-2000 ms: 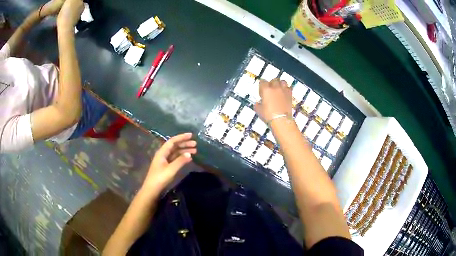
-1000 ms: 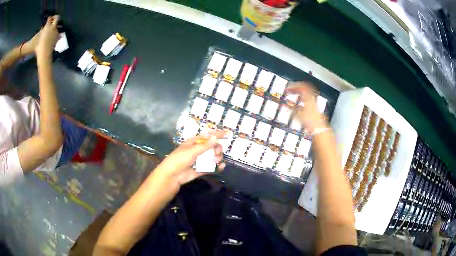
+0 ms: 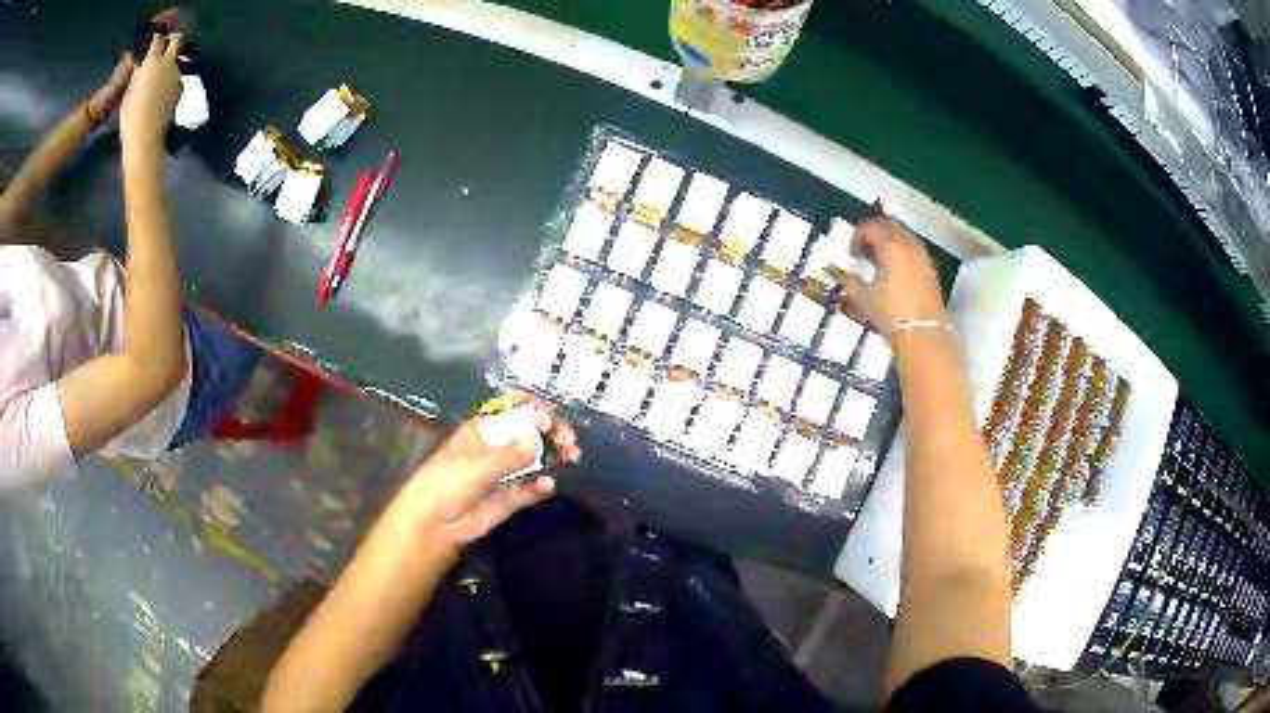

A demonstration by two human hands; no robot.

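Note:
A clear blister tray (image 3: pixel 546 259) lies on the dark bench mat, its rows of pockets filled with white pouch cells (image 3: pixel 653 330) with amber strips. My left hand (image 3: pixel 497 474) is near the bench's front edge, left of the tray's near corner, and holds a small stack of white cells (image 3: pixel 513 435) with amber at the top. My right hand (image 3: pixel 891 279) is over the tray's far right end, with its fingertips on a white cell (image 3: pixel 836 251) there. The fingers partly hide that cell.
A white foam box (image 3: pixel 997 276) with brown rows of cells stands right of the tray, black trays (image 3: pixel 1201 536) beyond it. Stacks of loose cells (image 3: pixel 332 117) and a red-white pen (image 3: pixel 358 227) lie left. A person's arm (image 3: pixel 151 230) is far left; a pen cup (image 3: pixel 738 38) stands behind.
Since two seconds ago, my left hand has gained a stack of cells; over the last second it moved left, off the tray's edge. My right hand has moved to the tray's far right end.

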